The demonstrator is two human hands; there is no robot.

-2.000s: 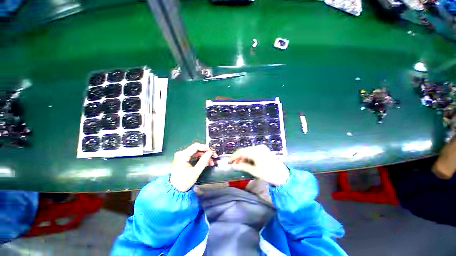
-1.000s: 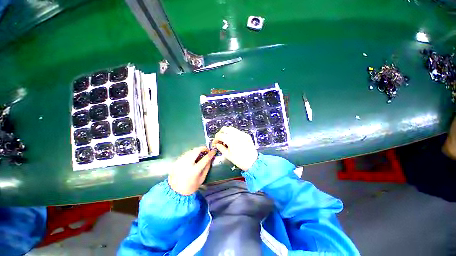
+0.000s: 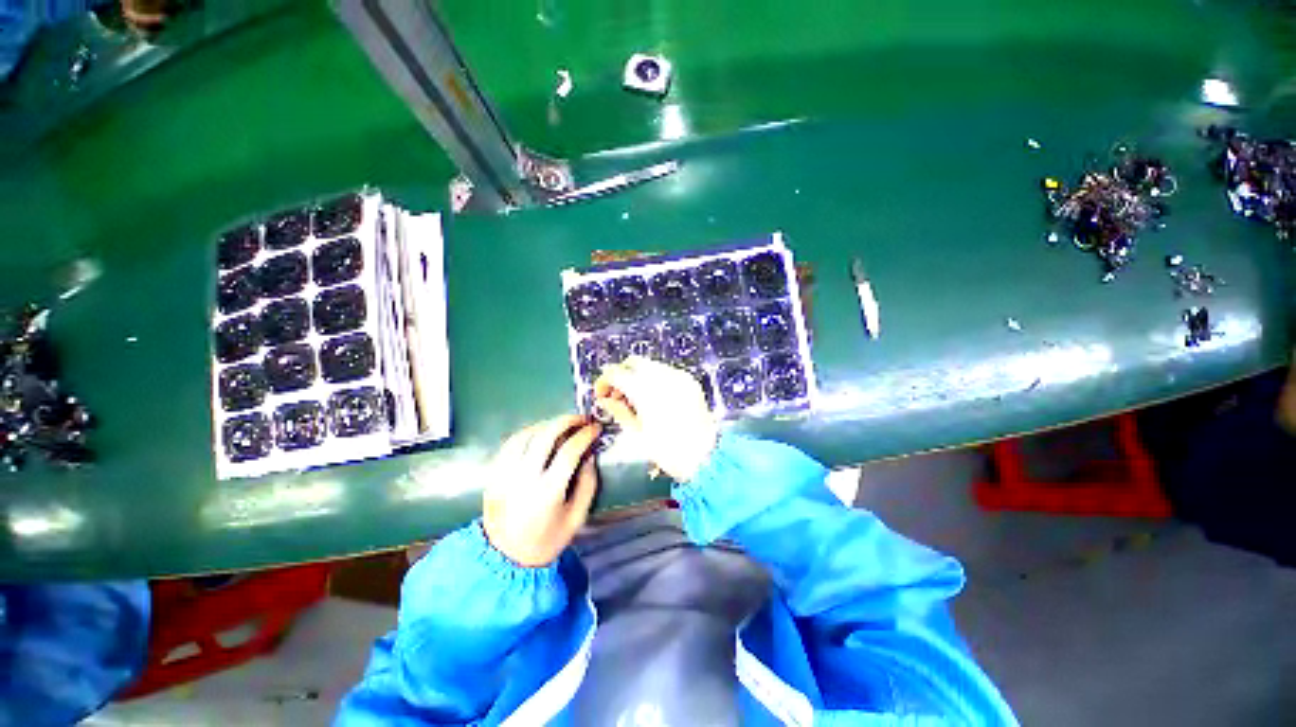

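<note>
The working tray (image 3: 803, 334), white-edged and filled with rows of black square parts (image 3: 729, 334), lies in front of me on the green bench. My left hand (image 3: 537, 487) is at the tray's lower left corner, its fingertips pinching a small dark part. My right hand (image 3: 658, 415) lies over the tray's lower left cells, its fingertips close to the left ones at the same spot. Whether the right fingers hold anything is too small to tell. The cells under the right hand are hidden.
Stacked filled trays (image 3: 296, 330) stand at left. A metal post (image 3: 441, 100) rises behind, with a thin silvery sliver (image 3: 614, 183) at its foot. A small pale stick (image 3: 866, 301) lies right of the tray. Loose parts piles (image 3: 1113, 209) lie farther right. A white square part (image 3: 648, 74) lies at the back.
Since two seconds ago, my right hand has moved left to meet my left hand at the tray's lower left corner. The view has shifted. Small clumps now show beside the right pile.
</note>
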